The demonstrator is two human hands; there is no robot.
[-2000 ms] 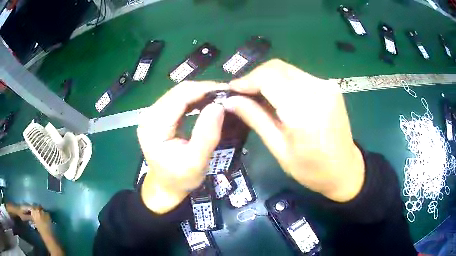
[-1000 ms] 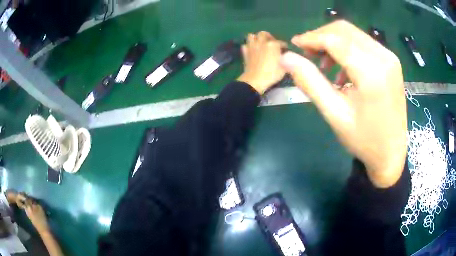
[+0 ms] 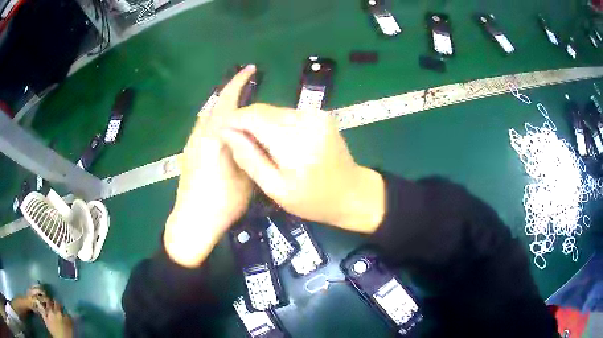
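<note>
My left hand [image 3: 210,175] is raised in front of me with a finger stretched up over the belt. My right hand [image 3: 307,165] lies against it, fingers curled at the left hand's fingers. The hands hide whatever may be between them. Below them is a loose cluster of black phone housings with pale keypads, one upright [image 3: 256,267] and another [image 3: 307,253] tilted beside it. A separate housing [image 3: 383,290] with a round disc lies to the right, a white loop [image 3: 317,284] near its upper end.
More housings, such as one behind my hands [image 3: 314,80], lie on the green belt. A pale worn strip [image 3: 423,99] divides belt and bench. A cream fan [image 3: 63,224] and grey post [image 3: 49,155] stand left. White loops [image 3: 554,188] lie right. Another person's hands [image 3: 46,310] show lower left.
My left hand has come back from the belt to meet my right, which moved left and down. The view has shifted, and the housing cluster is uncovered again.
</note>
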